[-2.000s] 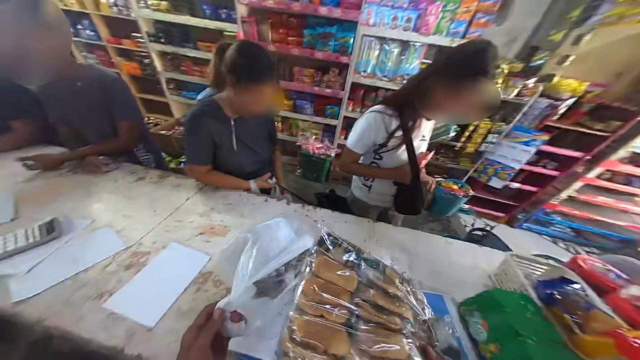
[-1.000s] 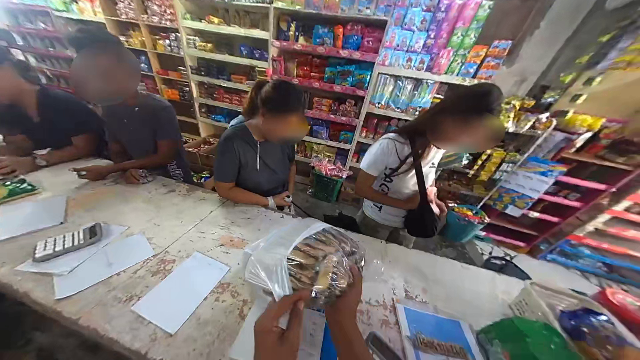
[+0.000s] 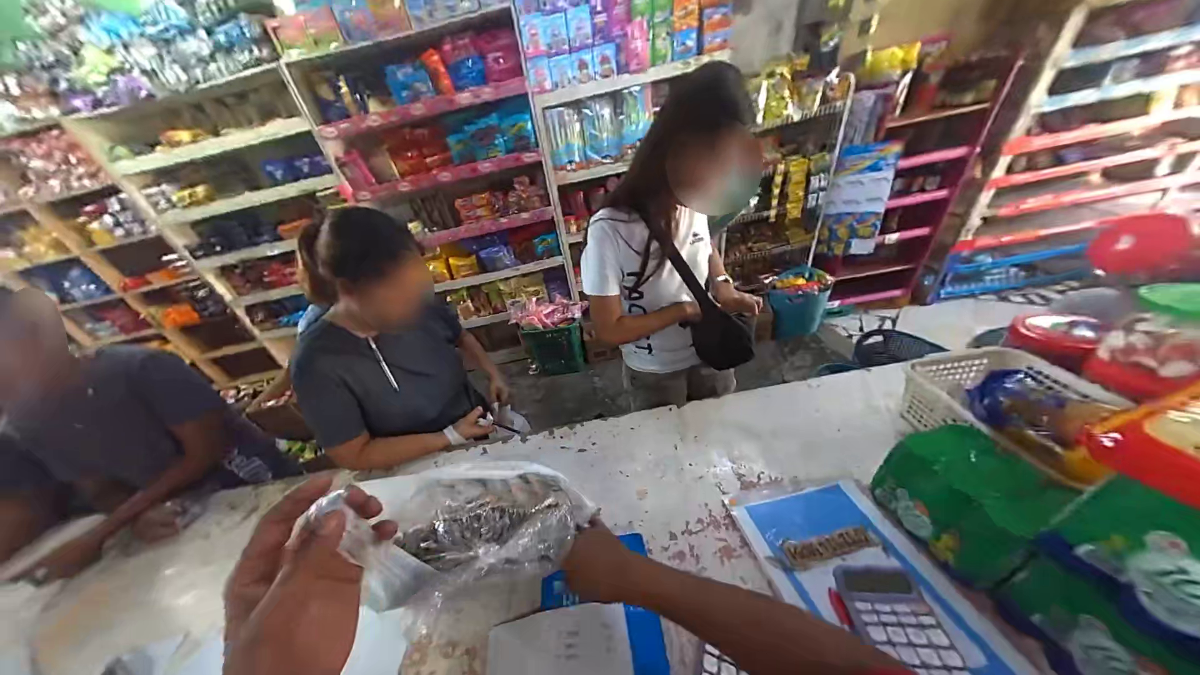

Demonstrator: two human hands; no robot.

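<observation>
A clear plastic bag (image 3: 497, 516) with small dark wrapped items inside lies just above the worn white counter. My left hand (image 3: 305, 562) grips its bunched, twisted plastic end at the left between thumb and fingers. At the bag's right side is my right hand (image 3: 600, 562), its fingers mostly hidden behind the plastic, so its hold is unclear. Beneath the hands are a blue folder (image 3: 647, 609) and a white paper (image 3: 562, 642). Right of them a calculator (image 3: 900, 609) and a red pen (image 3: 840, 609) rest on a blue-and-white sheet (image 3: 778, 520).
Green packages (image 3: 966, 497) and a cream plastic basket (image 3: 937, 380) stand on the counter (image 3: 694, 450) at right. Across it are a person in a dark top (image 3: 375, 375), a person in a white shirt (image 3: 656, 281) and another at far left. Stocked shelves (image 3: 431, 112) rise behind.
Two seconds ago a clear pack of brown bread-like pieces lay in front of me; it is out of view. My left hand has moved to the bag's bunched end. The view has turned right.
</observation>
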